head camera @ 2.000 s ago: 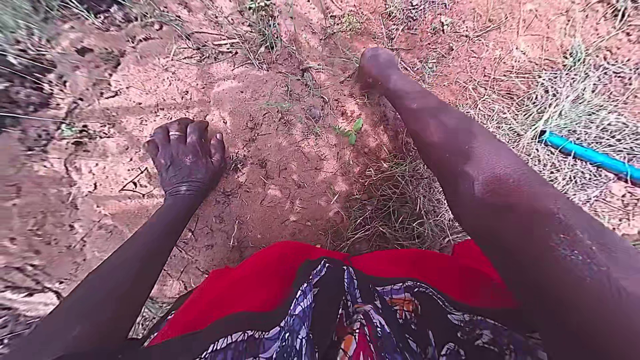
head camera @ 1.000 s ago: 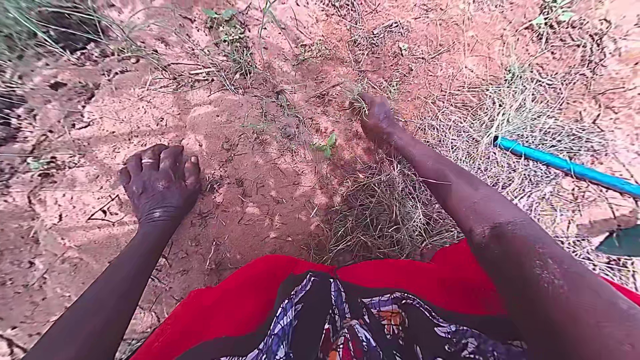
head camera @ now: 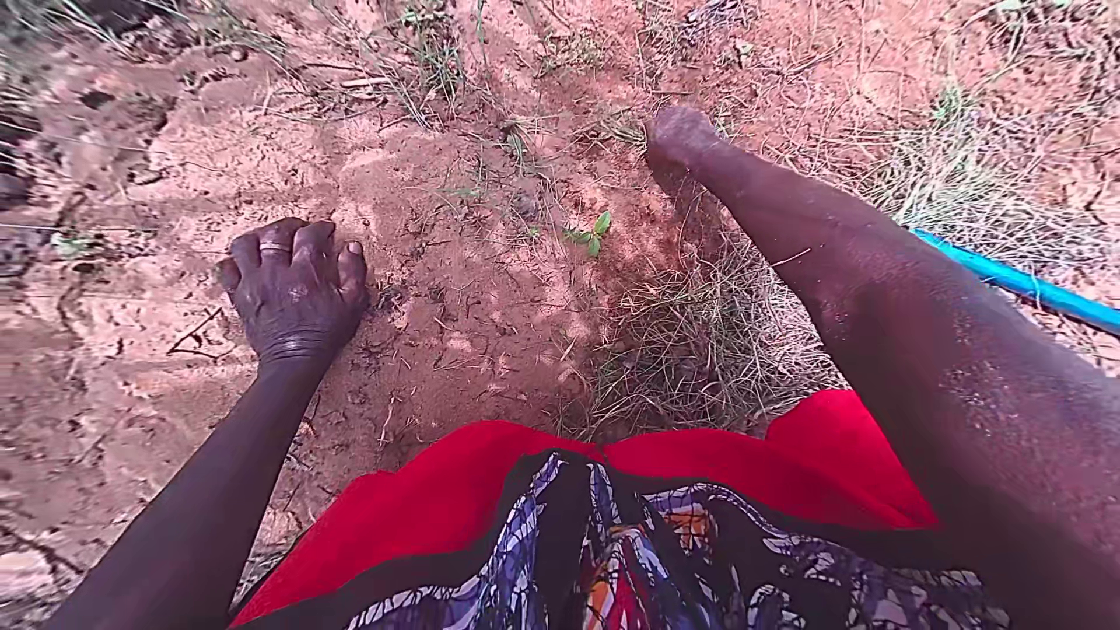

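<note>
My left hand [head camera: 297, 284], with a ring on one finger, rests on the reddish soil [head camera: 446, 350] with its fingers bent and nothing visible in it. My right hand [head camera: 684, 140] reaches far forward, low at the ground beside a small grass tuft [head camera: 623, 131]. Its fingers are folded or turned away, so whether it grips any grass cannot be made out. Between the hands a small green seedling [head camera: 595, 234] grows from the soil. A heap of dry grass [head camera: 717, 341] lies under and beside my right forearm.
A blue pipe or pole [head camera: 1024, 282] lies on the ground at the right, partly behind my right arm. More dry grass [head camera: 980, 192] spreads near it. Green grass blades [head camera: 437, 66] stand at the top. Red and patterned cloth [head camera: 455, 499] covers my lap at the bottom.
My right hand was at the grass tuft one second ago and remains low near it, its arm now looking larger across the right side. My left hand stays planted on the soil.
</note>
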